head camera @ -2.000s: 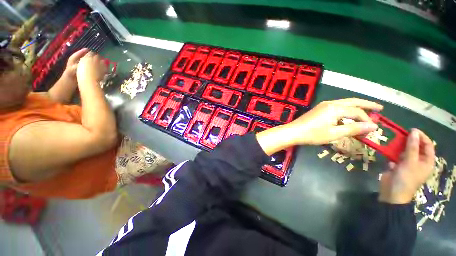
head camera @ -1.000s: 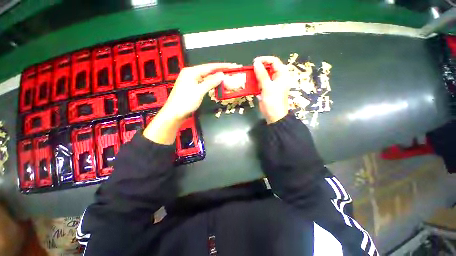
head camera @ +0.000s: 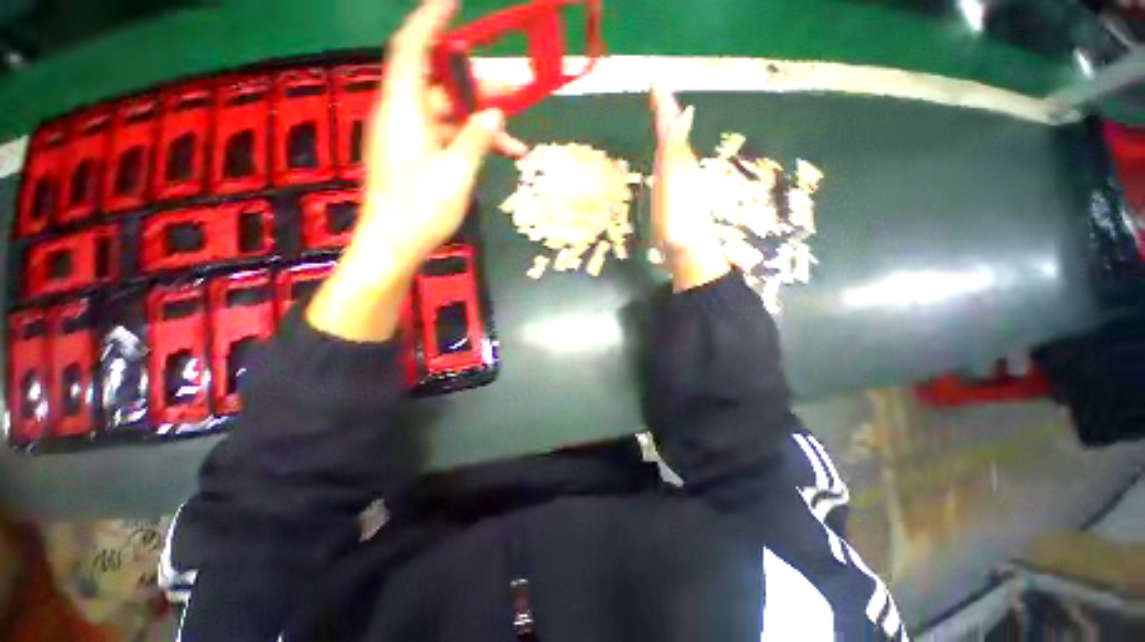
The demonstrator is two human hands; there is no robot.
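My left hand [head camera: 421,163] holds a red plastic housing [head camera: 545,53] by one end, raised and tilted above the pale edge strip. My right hand [head camera: 679,188] is between the two heaps, seen edge-on; its fingers point away from me and no housing is in it. The heap of small cream pieces [head camera: 571,201] lies between my hands. The heap of small mixed pieces [head camera: 761,207] lies beside my right hand, partly hidden by it. The black blister tray [head camera: 487,366] with upright and sideways red housings is at left, partly covered by my left hand and sleeve.
A pale edge strip [head camera: 866,85] borders the dark bench [head camera: 929,201], with a green surface [head camera: 753,31] beyond. Another black tray with red parts [head camera: 1126,176] stands at the right end. A blurred orange shape shows at the lower left edge.
My left hand has lifted the housing up and left, away from the heaps. My right hand has let go of it and stayed near the mixed heap. The view has shifted slightly.
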